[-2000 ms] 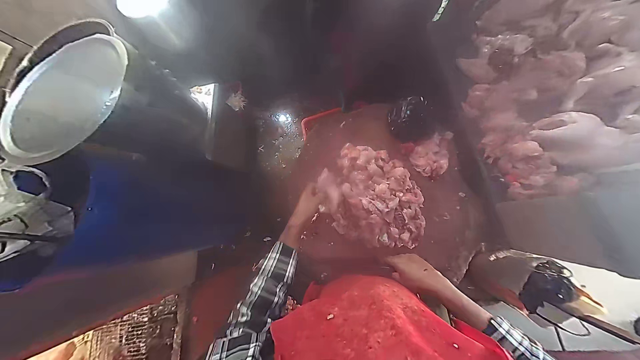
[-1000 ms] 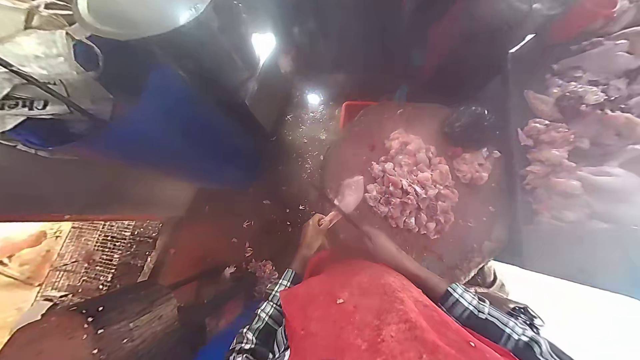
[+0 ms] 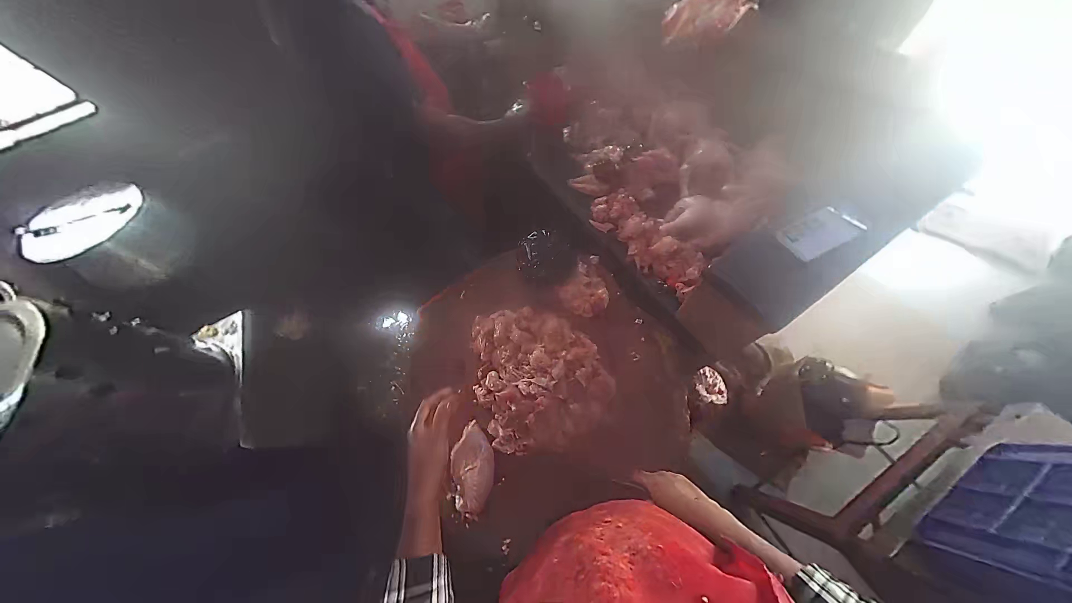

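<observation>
A heap of cut raw meat pieces (image 3: 540, 381) lies in the middle of a round chopping block (image 3: 636, 377). My left hand (image 3: 433, 414) is over the block's left edge, fingers bent; whether it touches anything is not clear. Just right of its wrist lies a larger pale piece of raw poultry (image 3: 472, 471), apart from the heap. At the near edge of the block is my right hand (image 3: 657, 484), with a dark, thin thing at its fingers, perhaps a knife, too blurred to tell. A smaller clump of meat (image 3: 586, 289) sits beside a dark, shiny bundle (image 3: 540, 254) at the far side.
A tray of raw poultry and meat (image 3: 662, 209) stands beyond the block to the right, with a device with a lit panel (image 3: 821, 233) at its near end. A blue plastic crate (image 3: 1001, 511) is at lower right. A red apron (image 3: 624, 557) covers my front.
The view has swung strongly. One second ago my left hand held a pale piece left of the heap; now such a piece lies on the block beside my left wrist. My right hand has moved away from the left.
</observation>
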